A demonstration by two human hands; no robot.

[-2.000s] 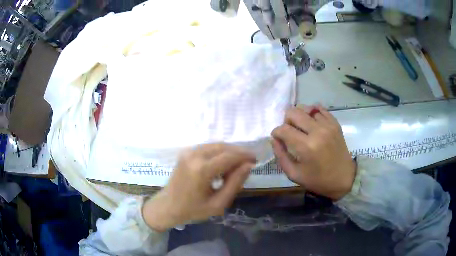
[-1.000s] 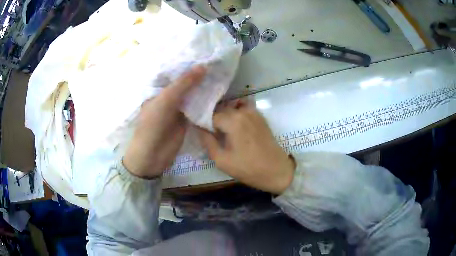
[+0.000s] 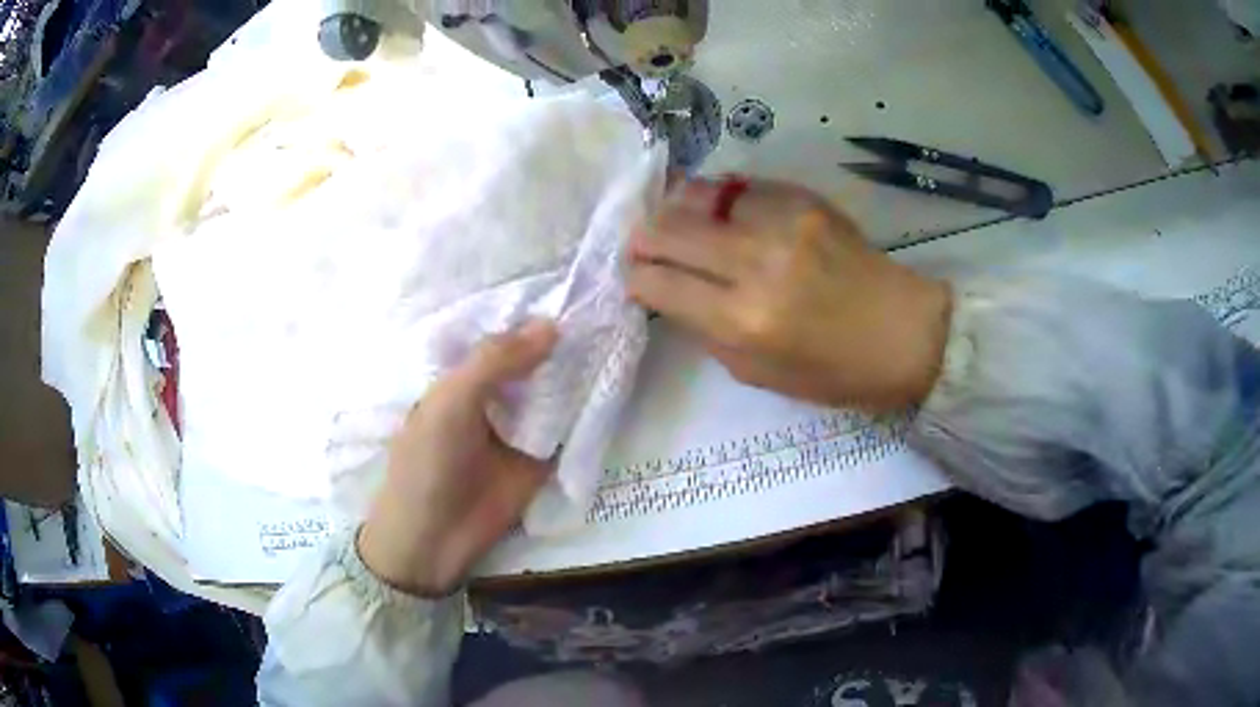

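A white textured fabric panel [image 3: 484, 235] lies on the table, its upper right corner at the needle area of the sewing machine head [image 3: 608, 42]. My left hand [image 3: 463, 463] holds the panel's folded lower part, thumb on top and fingers hidden under the cloth. My right hand [image 3: 788, 290], with a red ring, has its fingertips on the panel's right edge just below the presser foot. The fingertips are partly blurred, and the needle itself is hard to make out.
Cream fabric [image 3: 118, 414] is heaped at the left and hangs over the table edge. Black thread snips [image 3: 953, 176] lie right of the needle. A blue-handled tool [image 3: 1057, 62] and an orange-and-white strip [image 3: 1140, 83] lie farther right. A printed scale [image 3: 746, 470] runs along the front edge.
My right hand has moved up and right along the panel's edge, towards the presser foot. My left hand has moved down, and the panel's lower part now lies folded beside it.
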